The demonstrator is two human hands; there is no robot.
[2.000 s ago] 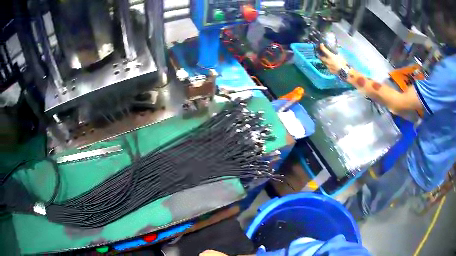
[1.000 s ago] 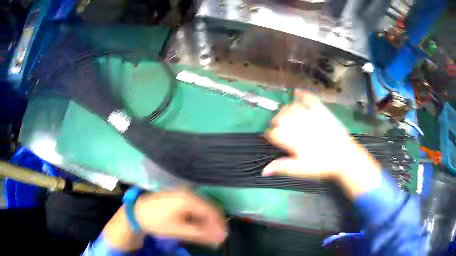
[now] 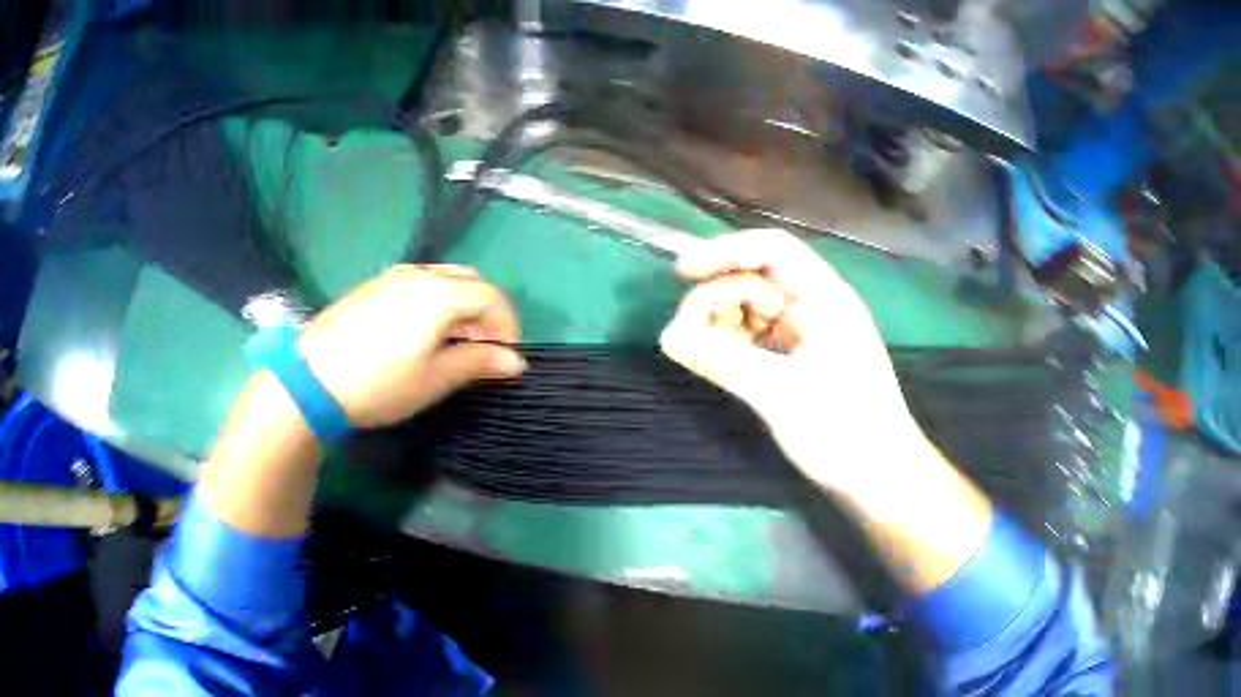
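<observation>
A flat bundle of thin black cables (image 3: 613, 429) lies across the green mat, its light-coloured tie (image 3: 272, 311) at the left and small silvery ends (image 3: 1082, 436) at the right. My left hand (image 3: 415, 341), with a blue wristband, is at the bundle's upper left edge, thumb and fingers close together. My right hand (image 3: 776, 334) is at the upper edge farther right, fingers curled. Blur hides whether either hand pinches a cable. A narrow metal bar (image 3: 578, 208) lies behind the bundle, its right end by my right fingers.
The steel press bed (image 3: 844, 204) and upper platen (image 3: 885, 61) stand behind the mat. Black cables loop over the mat and the bed's front edge. A tan pole (image 3: 61, 505) and blue bin (image 3: 34, 443) are at lower left. A blue basket (image 3: 1211, 347) is at right.
My left hand has moved up from the mat's front edge to the bundle. My right hand's fingers have curled. A cable loop now arcs onto the press bed's front.
</observation>
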